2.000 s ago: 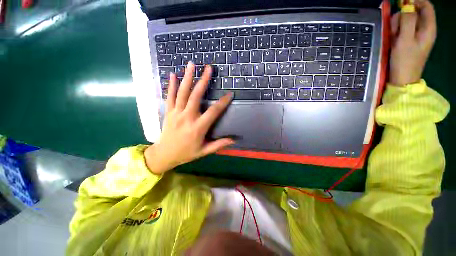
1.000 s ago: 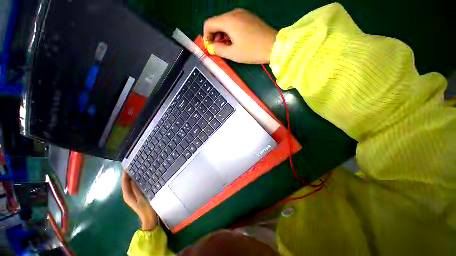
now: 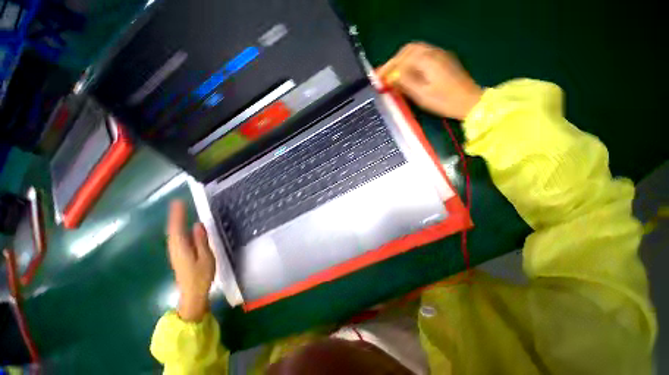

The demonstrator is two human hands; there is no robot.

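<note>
The open silver-grey laptop [image 3: 341, 227] lies tilted in view on a red pad [image 3: 352, 265] with a white layer between. Its dark screen [image 3: 198, 73] shows blue, green, red and grey blocks. My right hand [image 3: 433, 79] is at the laptop's right rear edge, fingertips pinched together by a yellow tip; the plug itself is hidden or too blurred to tell. A thin red cable [image 3: 467, 198] runs from that hand down to my lap. My left hand [image 3: 191, 260] is beside the laptop's left edge, off it, fingers apart and empty.
Another laptop [image 3: 79, 157] on a red pad [image 3: 99, 183] stands to the left on the glossy green bench [image 3: 293, 333]. More red-edged items [image 3: 33, 234] lie at the far left. Blue structures are at the upper left.
The view has turned, so the laptop appears less tilted. My left hand has come away from the laptop's left edge. My right hand stays at the right rear edge.
</note>
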